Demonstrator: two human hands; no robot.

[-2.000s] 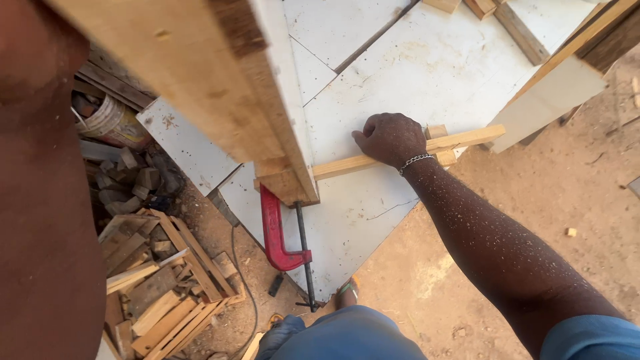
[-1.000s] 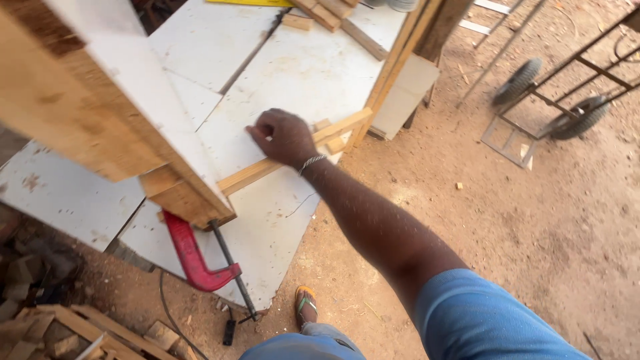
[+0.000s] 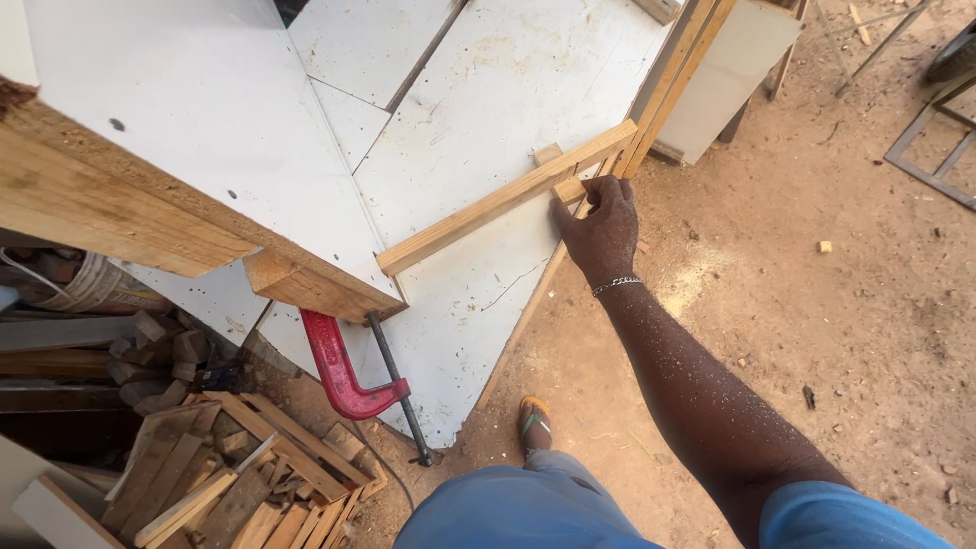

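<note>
My right hand, with a chain bracelet at the wrist, pinches a small wood block between thumb and fingers at the right edge of the white tabletop. Just beyond it a long wooden strip lies across the top, its near end by a white-faced panel. Another small block touches the strip's far side. A red C-clamp hangs at the lower corner of the wood-edged panel, its threaded screw pointing down. My left hand is out of view.
A crate of wood offcuts stands at lower left, below a bucket and stacked scraps. A pale board leans at the table's right side. A metal frame with a wheel is on the dirt floor at right. A cable runs beneath the clamp.
My right hand has moved off the long strip to the small block at its near side and has taken hold of it. More of the strip now shows.
</note>
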